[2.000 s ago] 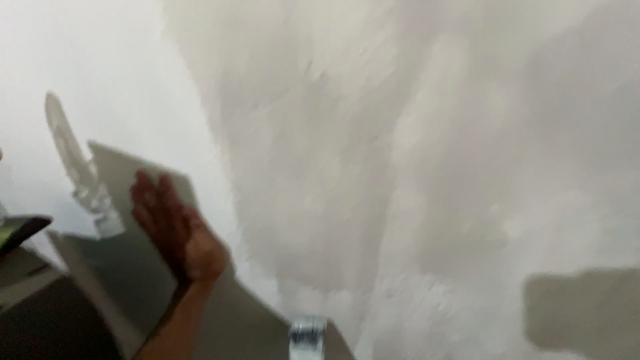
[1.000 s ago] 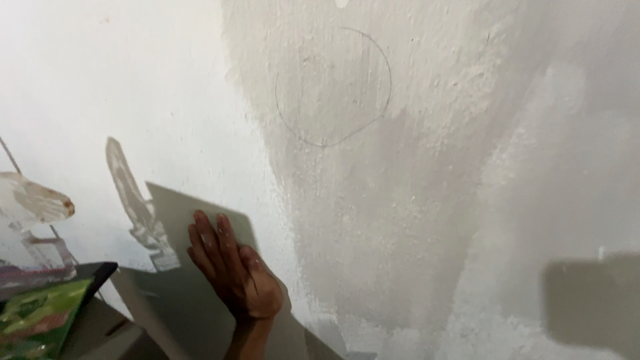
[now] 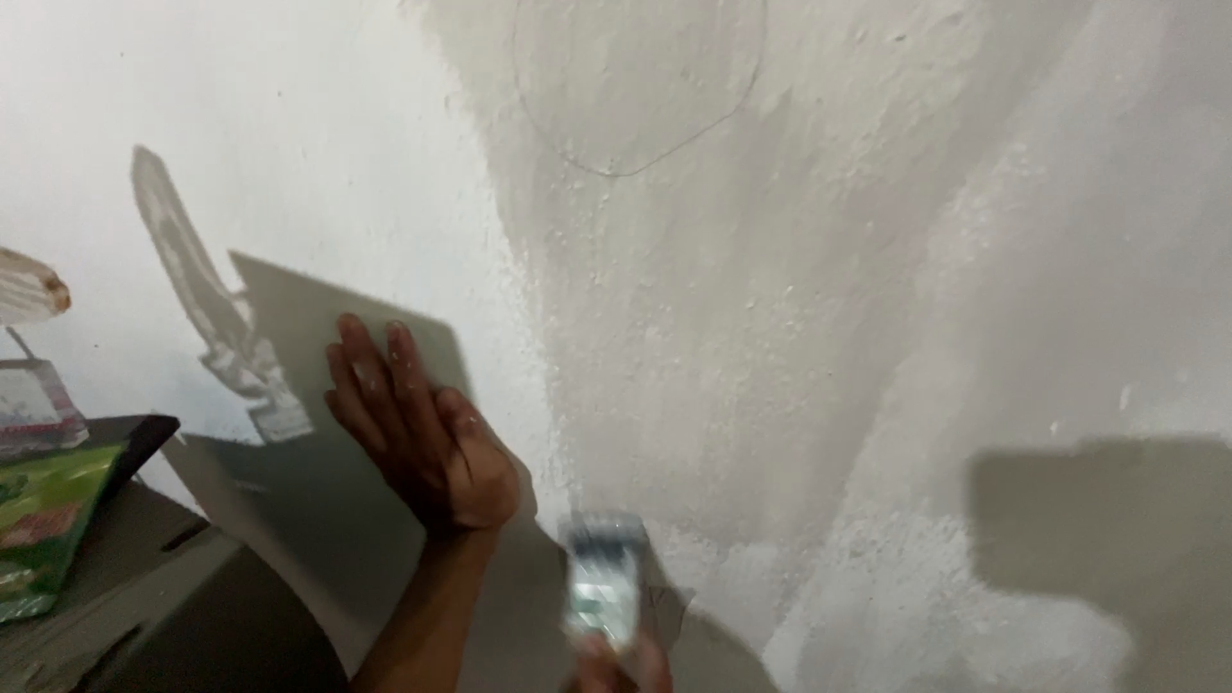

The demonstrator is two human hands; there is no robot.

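Note:
My left hand (image 3: 419,428) rests palm-side against the painted wall (image 3: 712,385), fingers spread slightly and pointing up, with pale specks on the skin. It holds nothing. At the bottom, the fingers of my right hand (image 3: 621,664) are closed around the handle of a flat paintbrush (image 3: 604,582), blurred by motion. Its bristles meet or nearly meet the wall at the lower end of the grey-beige painted area. A thin drawn curve (image 3: 616,174) runs over that paint higher up. Left of my left hand, a grey-brown elongated shape (image 3: 183,255) is painted on the white part.
A green printed packet (image 3: 48,525) lies on a dark object at the lower left. Beside it, a brown-tipped shape (image 3: 29,289) and a pinkish box-like shape (image 3: 38,404) show on the wall. Shadows fall around my left arm and at the lower right.
The brush and my right hand, out of view one second ago, are in view at the bottom. My left hand stays against the same part of the wall.

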